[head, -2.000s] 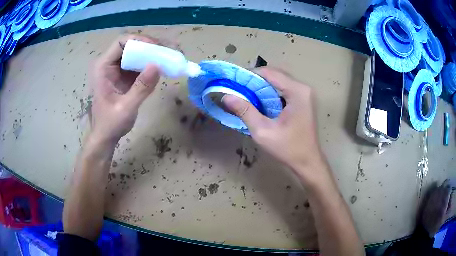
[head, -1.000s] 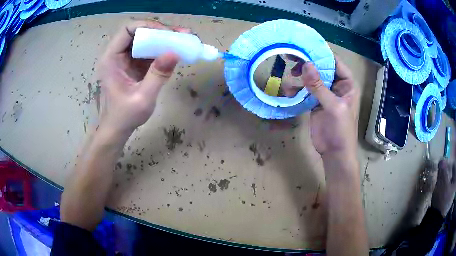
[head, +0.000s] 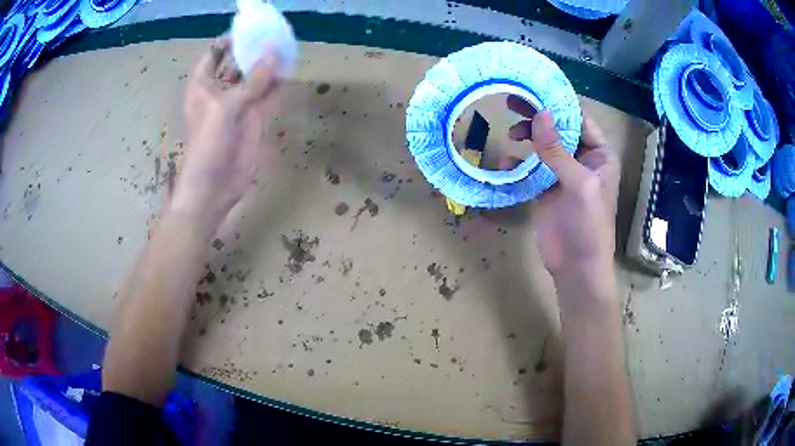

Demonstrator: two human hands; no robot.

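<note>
My right hand (head: 571, 187) grips a light blue pleated ring (head: 433, 157) by its right edge, thumb over the inner rim and fingers behind. The ring is held above the board, its face with the darker blue collar and white inner edge towards me. My left hand (head: 228, 131), blurred, holds the white glue bottle (head: 261, 42) near the top left, away from the ring. The bottle is tipped upward and its nozzle is not clear. A utility knife (head: 455, 207) with a yellow handle and black end lies on the board, partly seen through the ring's hole.
A smartphone (head: 683, 196) in a pale case lies at right. Blue rings (head: 703, 97) are heaped at upper right, more rings (head: 77, 24) at upper left. A teal stick (head: 772, 255) lies far right. A red stool (head: 26, 331) stands lower left. The brown board (head: 349, 287) has glue stains.
My left hand has drawn the bottle away from the ring, up and left, and tipped it upward. The ring now faces me more fully than at first. One ring beside the phone is gone, and another person's hand has withdrawn.
</note>
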